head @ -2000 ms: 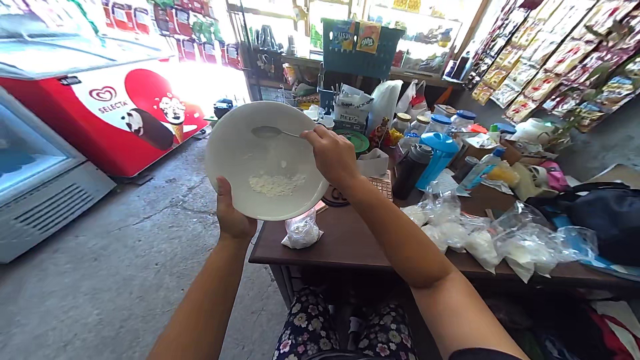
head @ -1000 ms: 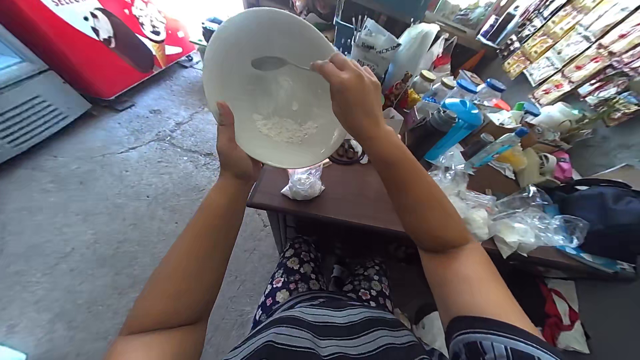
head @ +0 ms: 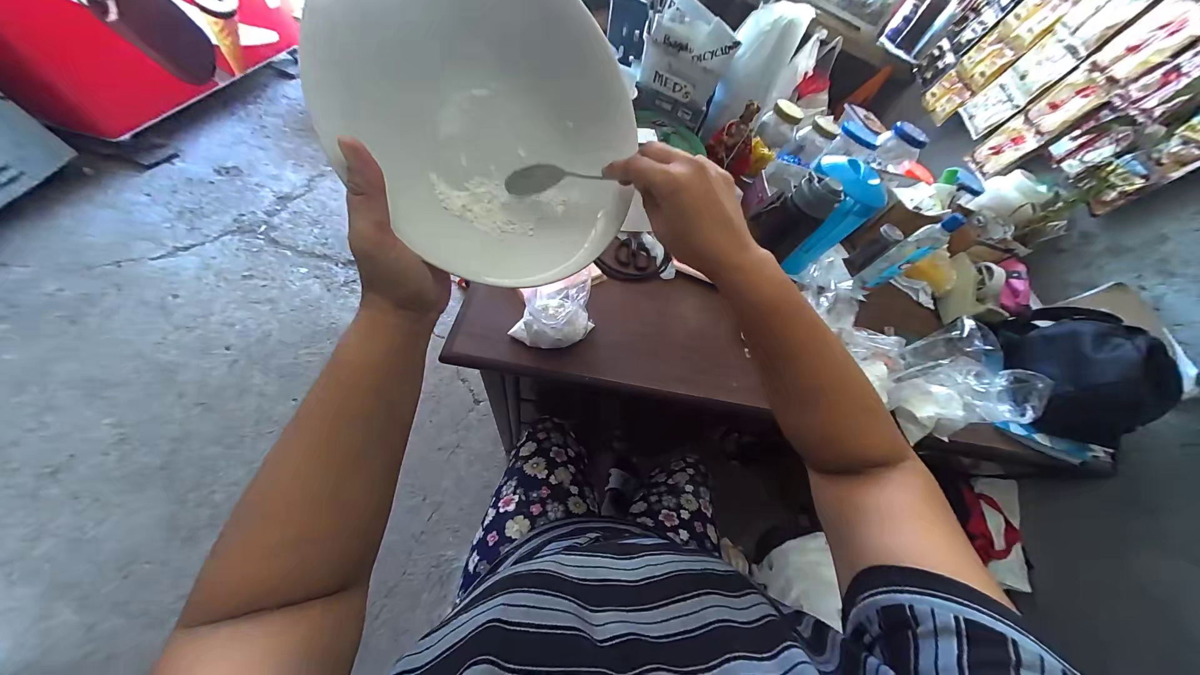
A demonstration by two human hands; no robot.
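Note:
A large white bowl (head: 469, 103), tilted toward me, is held up at its left rim by my left hand (head: 389, 244), thumb on the inside and the other fingers hidden behind. White powder (head: 483, 206) lies low inside it. My right hand (head: 680, 202) grips the handle of a metal spoon (head: 536, 179), whose head is over the powder. Just below the bowl, a knotted-looking clear plastic bag of white powder (head: 553, 319) sits at the left end of a dark brown table (head: 656, 347).
Scissors (head: 635, 255) lie behind the bowl. Lidded jars (head: 778, 122), a light blue bottle or jug (head: 839, 211) and several clear bags of white powder (head: 928, 394) crowd the table's right side, near a black bag (head: 1087, 366). A red freezer (head: 103, 66) stands at the upper left.
The spoon has moved from higher up inside the bowl down to the powder, with my right hand lower at the bowl's right rim. The view has tilted down.

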